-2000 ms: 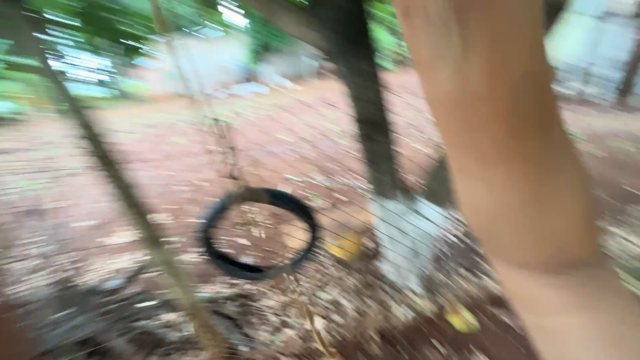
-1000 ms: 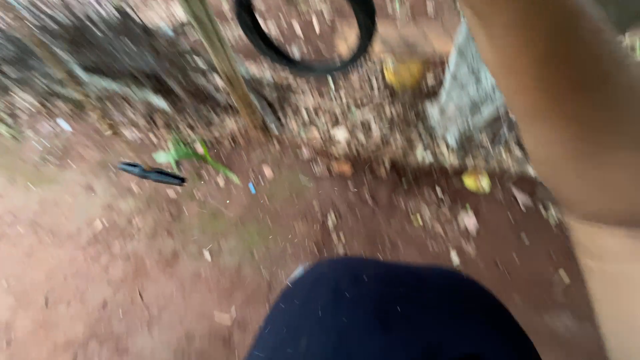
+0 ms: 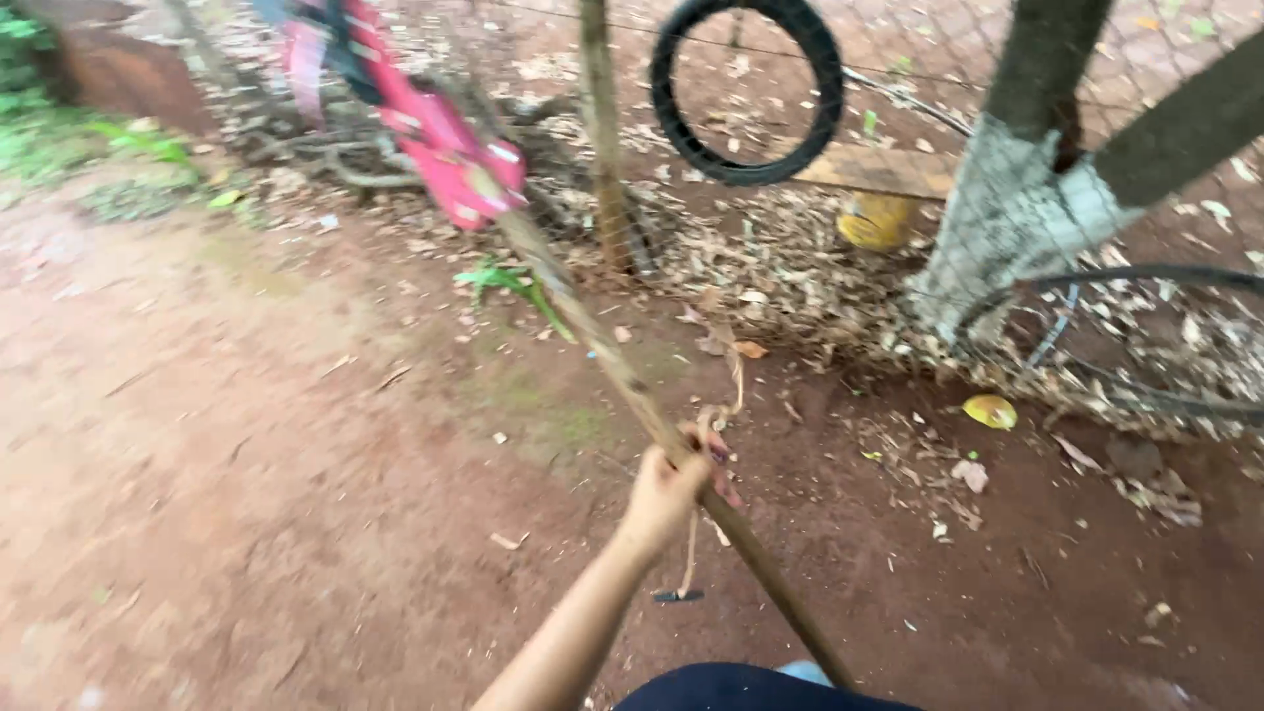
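My left hand (image 3: 676,474) reaches in from the bottom and is closed around a long wooden pole (image 3: 602,341). The pole slants from the lower right up to the upper left. At its far end is a blurred pink-red object (image 3: 454,158) with dark and pale parts, its kind unclear. A thin tan cord (image 3: 737,380) shows by my hand, and below it a cord hangs down to a small dark piece (image 3: 678,595). Something small and reddish shows just past my fingers. My right hand is out of view. My dark-clothed knee (image 3: 750,691) is at the bottom edge.
A wire-mesh fence runs across the back, with a thin post (image 3: 604,128) and a black tyre (image 3: 664,94) by it. A forked tree trunk with whitewashed base (image 3: 997,217), a plank (image 3: 869,170), a yellow container (image 3: 877,219) and a black hose (image 3: 1145,275) are at right. Reddish soil (image 3: 247,444) carries leaf litter.
The raised forearm at the right of both earlier frames is gone from view. My left hand on the pole and the pink-red object have come into view. The view has shifted strongly.
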